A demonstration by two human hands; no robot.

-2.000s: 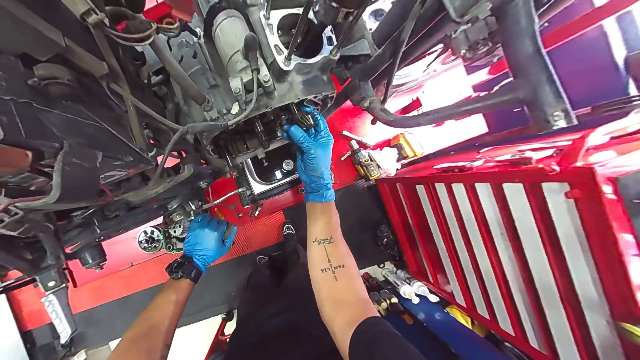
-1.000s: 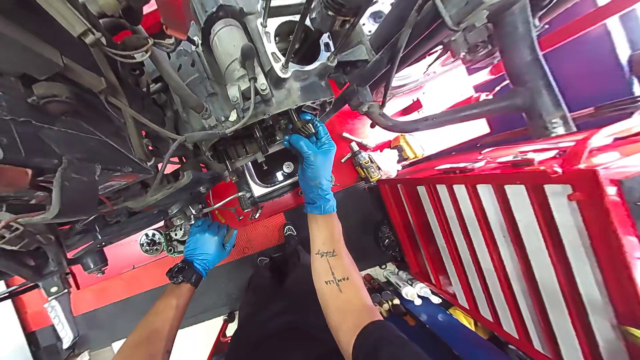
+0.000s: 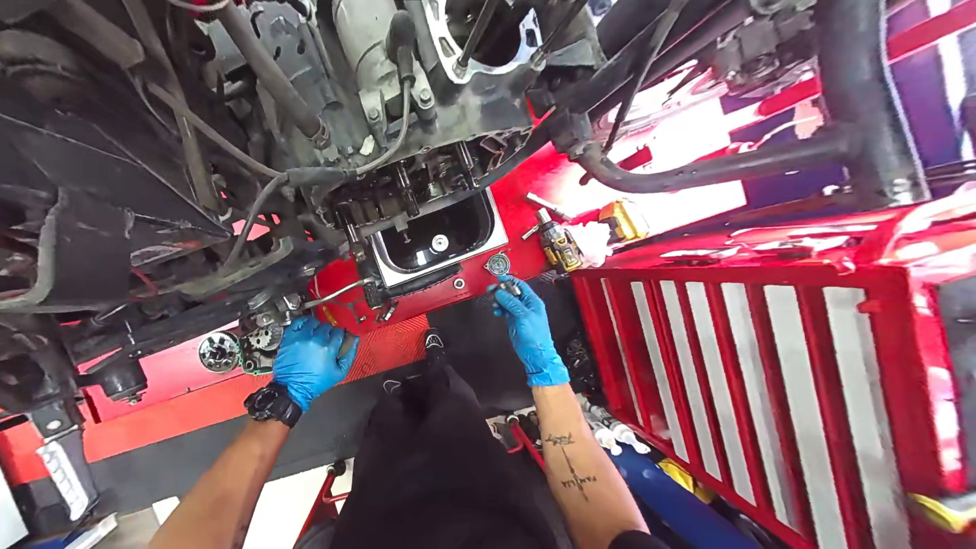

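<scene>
My left hand point(image 3: 314, 358), in a blue glove, lies against a metal gear assembly point(image 3: 263, 339) at the vehicle's underside; whether it grips it is unclear. My right hand point(image 3: 522, 316), gloved too, pinches a small dark metal part point(image 3: 509, 288) just below a round metal piece point(image 3: 498, 264) on the red surface. Overhead is the open underside of an engine block point(image 3: 457, 114), with dark studs or shafts showing. Under it sits a black pan with a metal rim point(image 3: 496, 229), a small round part point(image 3: 440, 243) inside.
A yellow and black cordless impact tool point(image 3: 560, 248) lies beside a yellow battery point(image 3: 625, 219) and a socket extension point(image 3: 547, 204). A red slatted panel point(image 3: 732, 286) stands at right. Suspension arms and a hose point(image 3: 255, 206) hang low around the engine.
My right hand has moved down and right, away from the engine's underside, to beside the pan. My left hand has stayed near the gear assembly.
</scene>
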